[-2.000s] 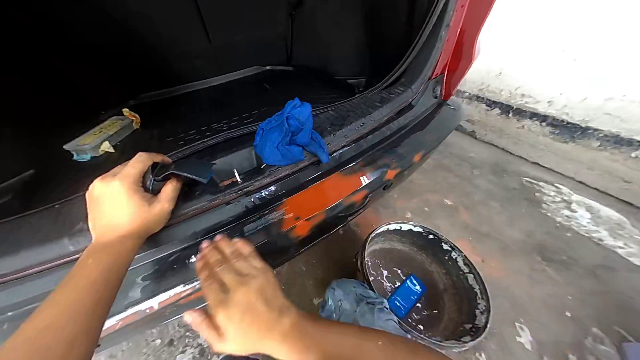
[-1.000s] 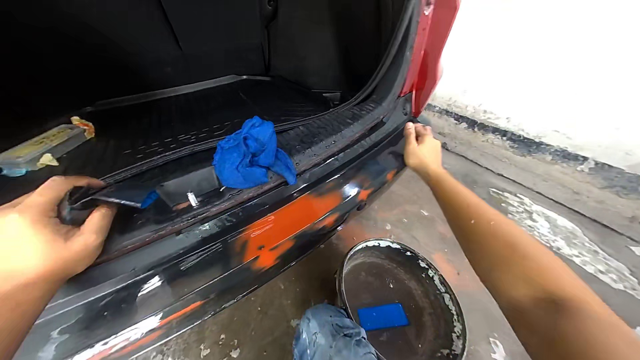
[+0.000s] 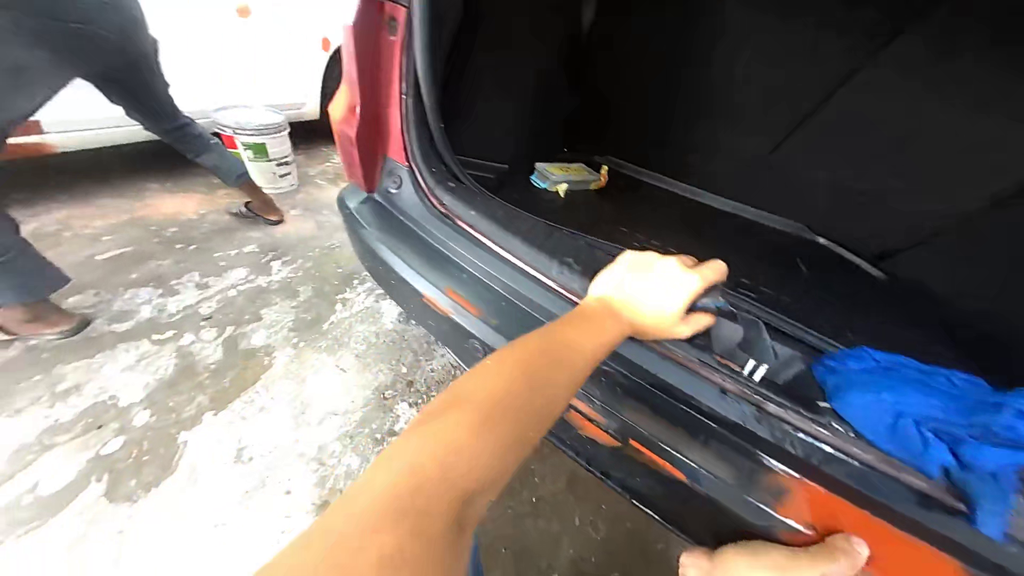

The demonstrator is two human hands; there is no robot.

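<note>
My left hand (image 3: 656, 294) is closed around a dark object at the rear sill of the car's open boot; what the object is cannot be made out. Low in the view, my right hand (image 3: 776, 556) lies against the rear bumper (image 3: 680, 424), its fingers partly cut off by the frame edge. Orange patches (image 3: 872, 520) show through the dark bumper surface beside it. A crumpled blue cloth (image 3: 920, 424) rests on the sill, right of the left hand.
On the boot floor lies a grey and yellow block (image 3: 570, 176). A red tail light (image 3: 372, 96) borders the opening. At left, another person's legs (image 3: 136, 72) stand near a white paint bucket (image 3: 254, 148) and a white car (image 3: 192, 48).
The view has swung far to the left. My right hand has left the bumper's far right corner and is now near the orange patch. My left hand still holds the dark object.
</note>
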